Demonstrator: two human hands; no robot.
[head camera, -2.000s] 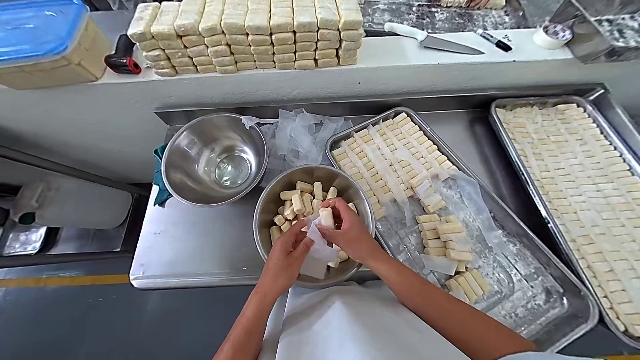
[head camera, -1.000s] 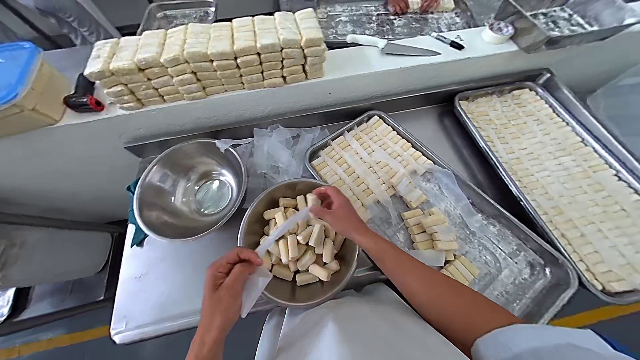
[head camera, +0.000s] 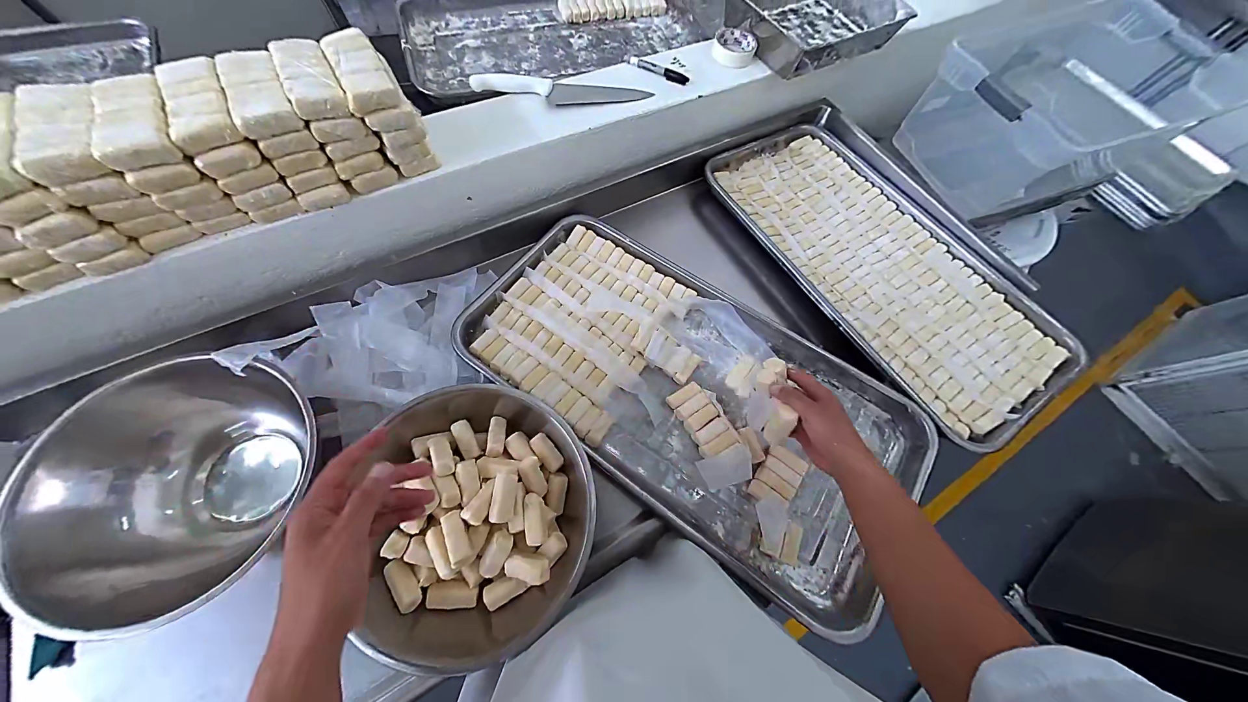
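Observation:
My left hand, fingers apart and holding nothing, is over the left rim of a steel bowl of loose pale dough pieces. My right hand grips a few dough pieces with a bit of plastic film, above the nearer metal tray. In that tray, rows of dough pieces lie under translucent film strips at the far left end, and small groups lie loose in the middle. Crumpled film strips are heaped behind the bowl.
An almost bare steel bowl stands at left. A second full tray lies at right. On the ledge are stacked wrapped blocks, a white-handled knife, a marker and a tape roll. Clear plastic bins stand at upper right.
My right hand has moved from the bowl to the nearer tray and taken hold of dough pieces. My left hand has let go of the film strip. The view has swung right.

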